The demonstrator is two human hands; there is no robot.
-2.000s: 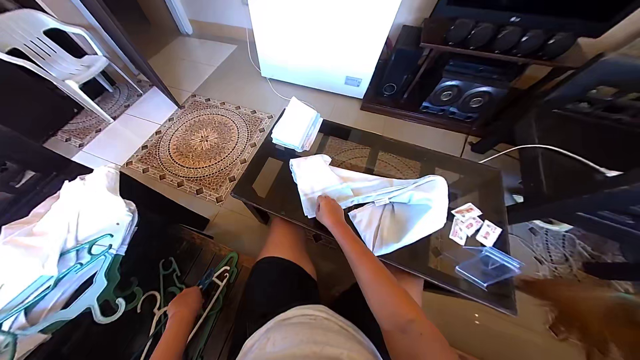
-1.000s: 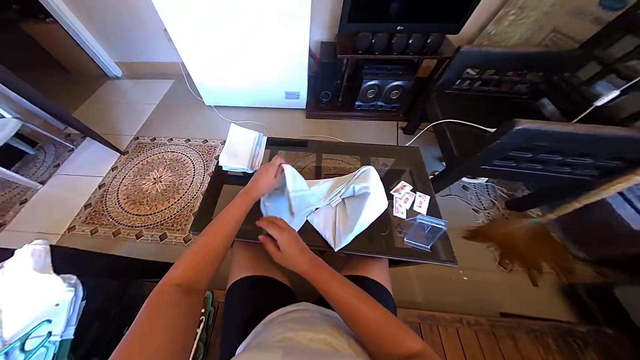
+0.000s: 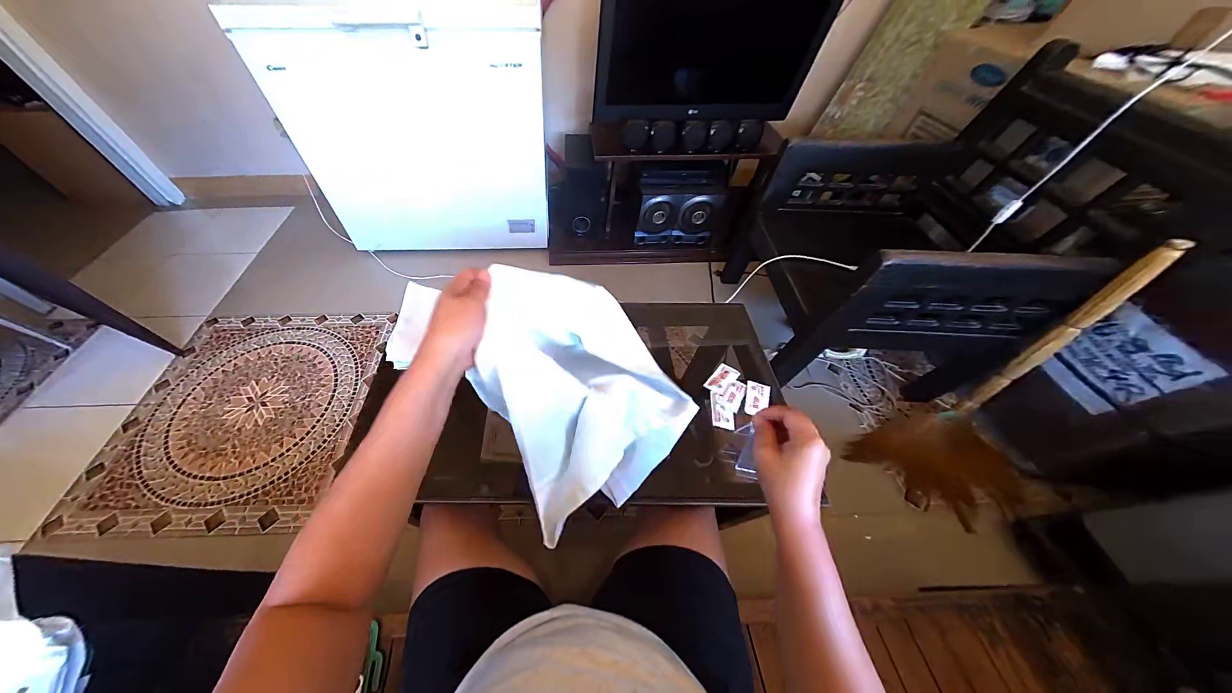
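A white cloth garment (image 3: 577,385) hangs from my left hand (image 3: 459,318), gripped at its upper left corner and spread over the dark glass-topped table (image 3: 462,476). Its lower tip drops past the table's near edge. My right hand (image 3: 791,460) is raised at the table's right side, fingers curled with thumb and fingertips close; whether it pinches anything cannot be told. Just behind that hand lie several small printed cards (image 3: 733,395) and a clear plastic case (image 3: 746,452), partly covered by the hand. A stack of folded white cloth (image 3: 412,322) sits at the far left corner, partly behind my left hand.
A white chest freezer (image 3: 414,144) and a stand with a stereo (image 3: 679,214) are beyond the table. Dark wooden chairs (image 3: 991,289) and a feather duster (image 3: 943,462) are at the right. A patterned rug (image 3: 255,414) lies left; white cloth (image 3: 38,654) is at lower left.
The garment lay bunched on the table and now hangs lifted from my left hand. My right hand has moved right, away from the garment, to beside the cards.
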